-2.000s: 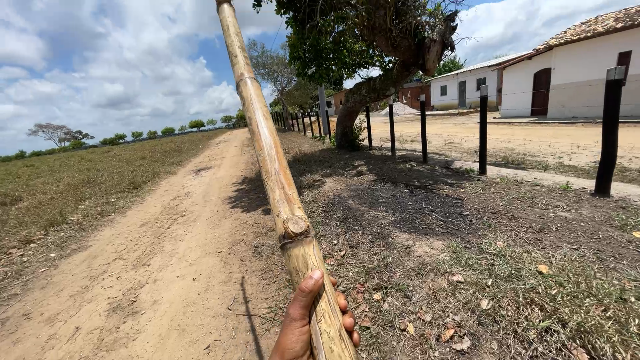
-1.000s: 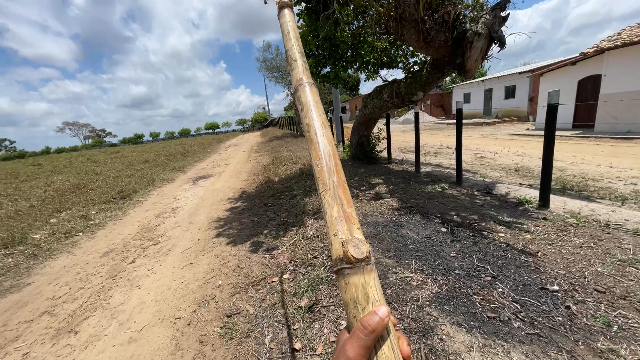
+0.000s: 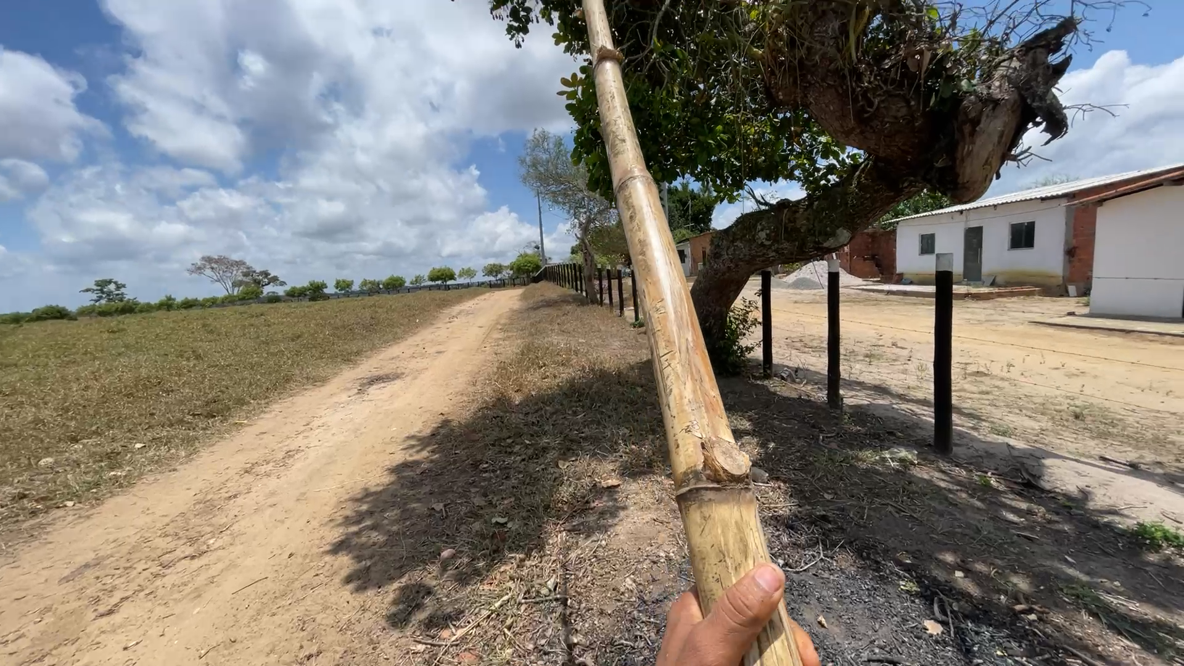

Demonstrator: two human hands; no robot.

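My left hand (image 3: 735, 620) is closed around the lower part of a long bamboo pole (image 3: 668, 305), its thumb lying over the near face and fingertips showing at the right side. The pole rises away from me, tilted to the left, and leaves the top of the view. Just above the hand is a ringed joint with a cut knot (image 3: 725, 460). The pole's lower end is hidden below the frame. My right hand is not in view.
A dirt track (image 3: 277, 453) runs ahead beside dry grass (image 3: 185, 370). At right, a leaning tree (image 3: 777, 231) reaches over dark fence posts (image 3: 943, 356) with wire. White houses (image 3: 1045, 236) stand beyond. Blackened ground (image 3: 860, 601) lies near the pole's right side.
The tree and fence posts appear nearer as the view moves forward along the track. My left hand keeps its hold on the pole.
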